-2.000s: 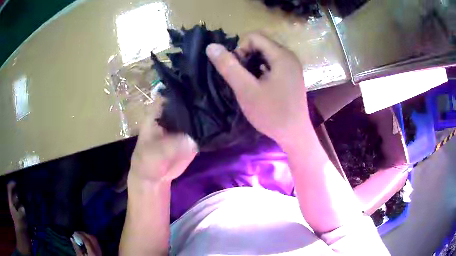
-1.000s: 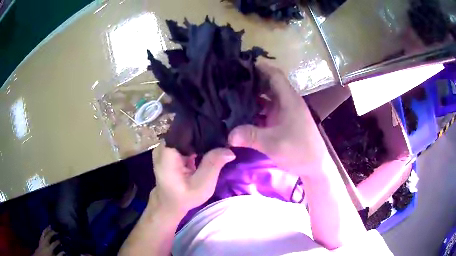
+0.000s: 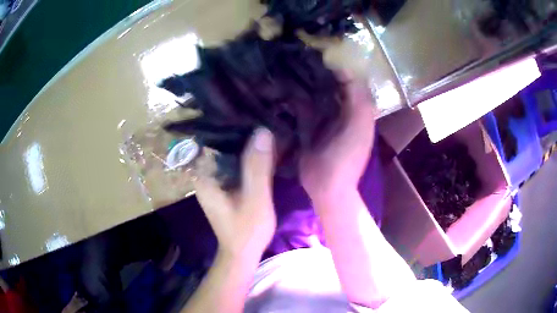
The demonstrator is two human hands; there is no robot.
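A black ruffled fabric flower head point(image 3: 262, 92) with jagged petals is between my hands over the table's near edge, partly blurred. My left hand point(image 3: 241, 195) holds its near lower side, with the thumb lying over the petals. My right hand point(image 3: 342, 134) is around its right side, and its fingers reach behind the petals and are partly hidden. The small white oval glue dish point(image 3: 182, 153) stands on the table left of the flower, with a bit of green and a thin stick beside it.
More black flowers point(image 3: 324, 13) lie at the table's far side. An open cardboard box point(image 3: 421, 214) of black pieces is below the table edge at the right, with a blue crate point(image 3: 514, 244) under and beside it. Part of another person's hand point(image 3: 73, 304) shows at the lower left.
The flower was tilted upright with both thumbs at its base; now it is spread wider and turned. My right hand has moved up along its side, and my left thumb now lies on the petals.
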